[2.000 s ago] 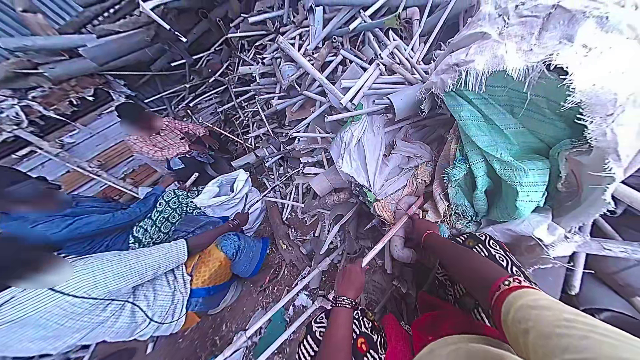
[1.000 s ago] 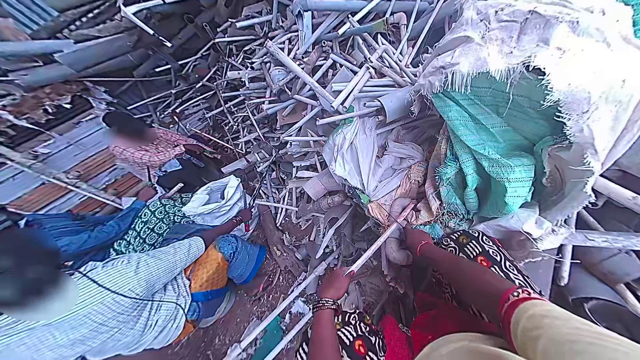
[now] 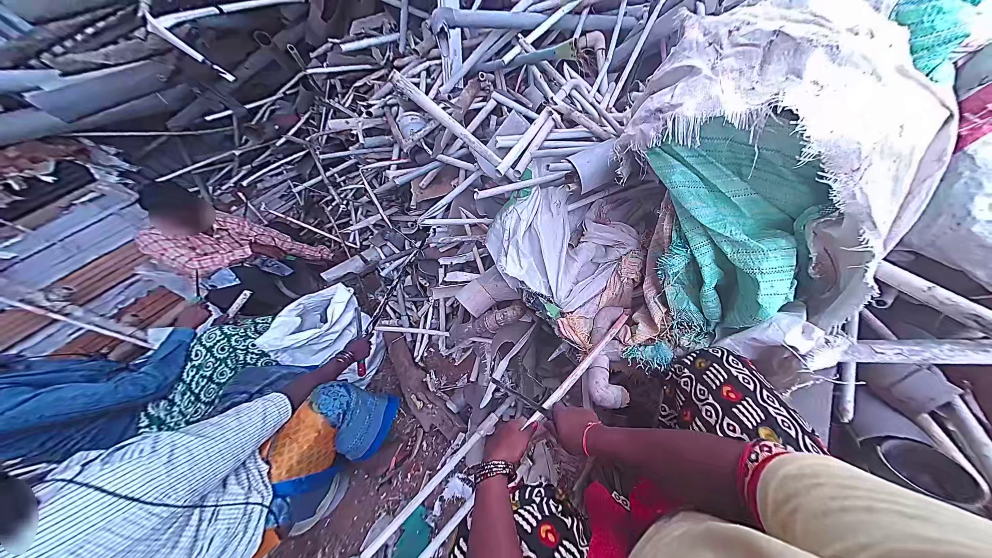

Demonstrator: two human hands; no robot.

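A thin pale pipe (image 3: 581, 370) slants up and right from my left hand (image 3: 508, 442), whose fingers are closed around its lower end. Close beside it, my right hand (image 3: 573, 428) is closed on a dark, narrow, blade-like tool (image 3: 518, 397) that crosses the pipe near my fingers; its grip end is hidden in the hand. Beyond the pipe's upper end lie a grey bent pipe fitting (image 3: 603, 380) and crumpled white plastic sacking (image 3: 542, 248). Another long pale pipe (image 3: 442, 477) runs down to the left, past my left hand.
Ahead is a large heap of cut pipes (image 3: 457, 124). A frayed white woven sack (image 3: 876, 116) with green sacking (image 3: 736, 225) inside stands at right. Several people sit at left, one in a checked shirt (image 3: 194, 248); a person's hand (image 3: 358, 350) holds a red-handled tool near a white sack (image 3: 310, 325).
My right hand has moved down from the pipe's upper end to beside my left hand. The dark tool now shows across the pipe. My left hand stays at the lower end.
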